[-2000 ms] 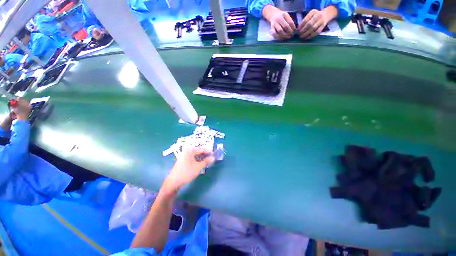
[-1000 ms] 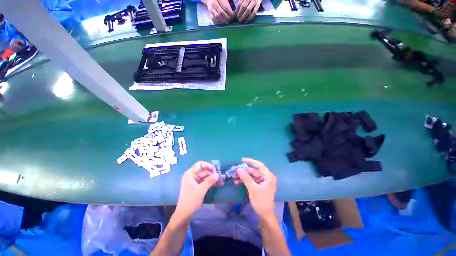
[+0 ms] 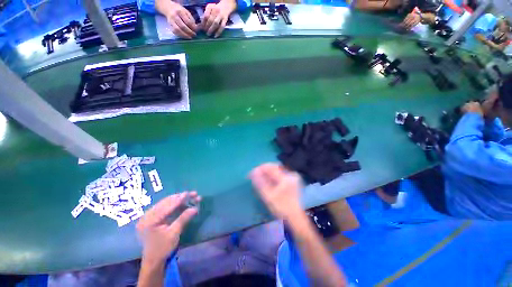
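My left hand [image 3: 163,224] is over the bench's near edge, right of the white plates, with a small pale, see-through piece [image 3: 191,201] between thumb and fingers. My right hand [image 3: 276,188] is blurred, just in front of the heap of black straps [image 3: 314,148]; whether it holds anything cannot be told. The straps lie in a tangled, matte black heap. The white slotted plates [image 3: 115,190] lie in a loose pile at the left, near the foot of the slanting post.
A grey-white post [image 3: 48,117] slants in from the left. Black assemblies lie on a white-edged pad [image 3: 185,106] and as brackets [image 3: 418,132] at the right. Workers' hands [image 3: 196,19] are across the bench; a worker in blue [image 3: 477,157] sits right. An open carton [image 3: 342,221] is below.
The view has turned right. My hands, close together before, are now apart, the right one nearer the black heap. The left still has a pale piece.
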